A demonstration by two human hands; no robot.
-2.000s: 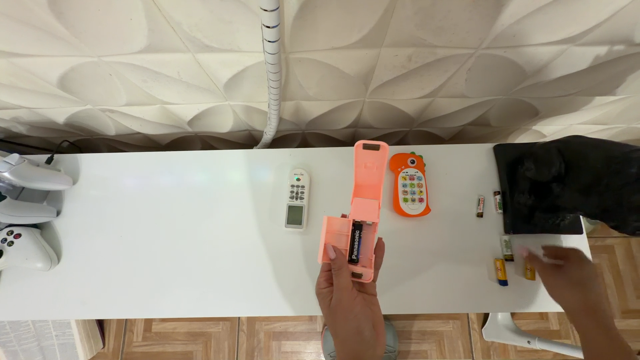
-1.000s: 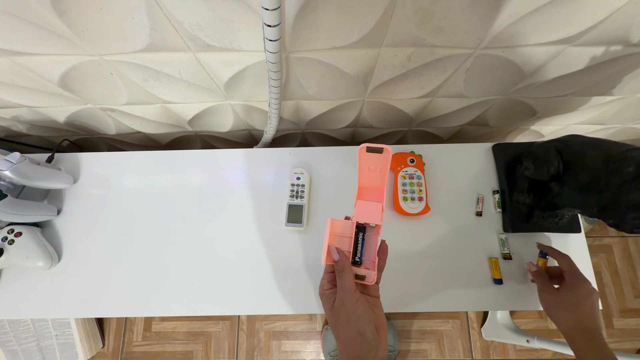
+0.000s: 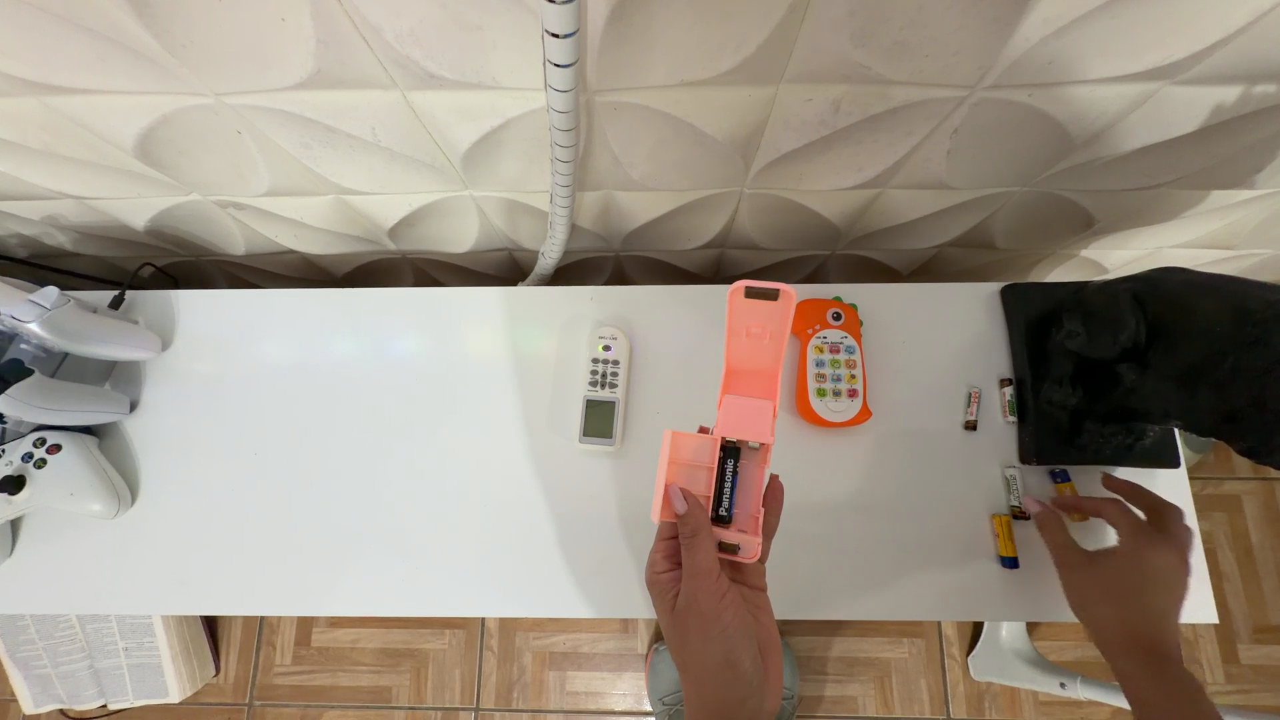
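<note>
My left hand [image 3: 715, 590] holds a pink plastic battery-powered device [image 3: 755, 370], its long flap unfolded upward and a side cover swung out to the left. One dark Panasonic battery [image 3: 727, 485] lies in its compartment, beside a vacant slot. Over the table's right end, my right hand [image 3: 1125, 550] has thumb and fingers apart around a yellow and blue battery [image 3: 1068, 494]; whether they touch it I cannot tell. Just left of it are a white and green battery [image 3: 1016, 492] and another yellow and blue battery [image 3: 1005, 541]. Two small batteries [image 3: 972, 408] [image 3: 1008, 400] lie farther back.
A white remote control [image 3: 604, 388] and an orange toy phone [image 3: 834, 365] lie on the white table [image 3: 350, 450]. Game controllers [image 3: 70, 470] stand at the left end. A black object [image 3: 1090, 370] covers the back right corner. Behind is a textured wall with a white flexible tube [image 3: 562, 140].
A second ago my right hand held a yellow and blue battery up off the group; now that battery is lower, by the white and green one, and the fingers are spread. My left hand has barely moved.
</note>
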